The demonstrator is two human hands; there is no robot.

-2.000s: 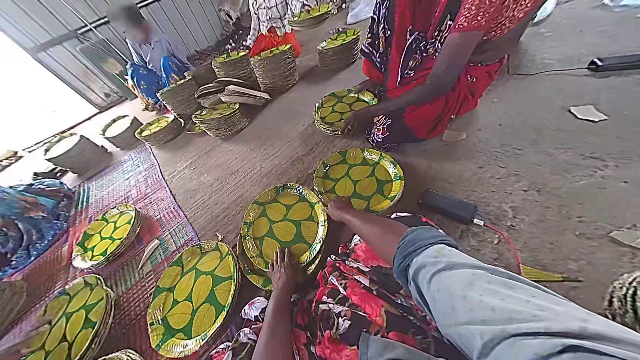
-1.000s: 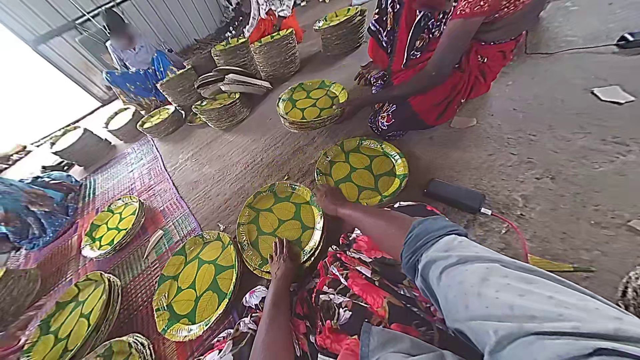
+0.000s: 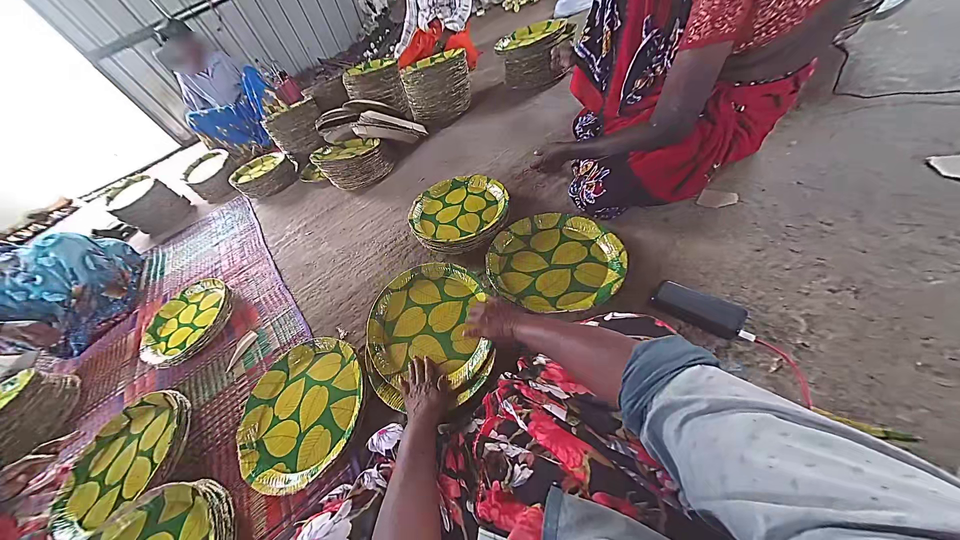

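Before my lap lies a small stack of round leaf-print paper plates, green and yellow with shiny rims. My left hand rests on its near edge with fingers spread. On the right edge of the top plate is my right hand; whether its fingers grip the rim cannot be told. Another leaf-print plate lies just beyond my right hand on the floor. Behind the two sits a smaller stack of plates. To the left, a large leaf-print plate lies at the edge of the woven mat.
More plate stacks stand on the mat, and tall stacks stand farther back. A person in red sits at the upper right; others sit at the back. A black power bank with a red cable lies at the right.
My right hand has moved left from the right-hand plate to the stack under my left hand. The person in red has let go of the smaller stack, which now stands nearer my plates.
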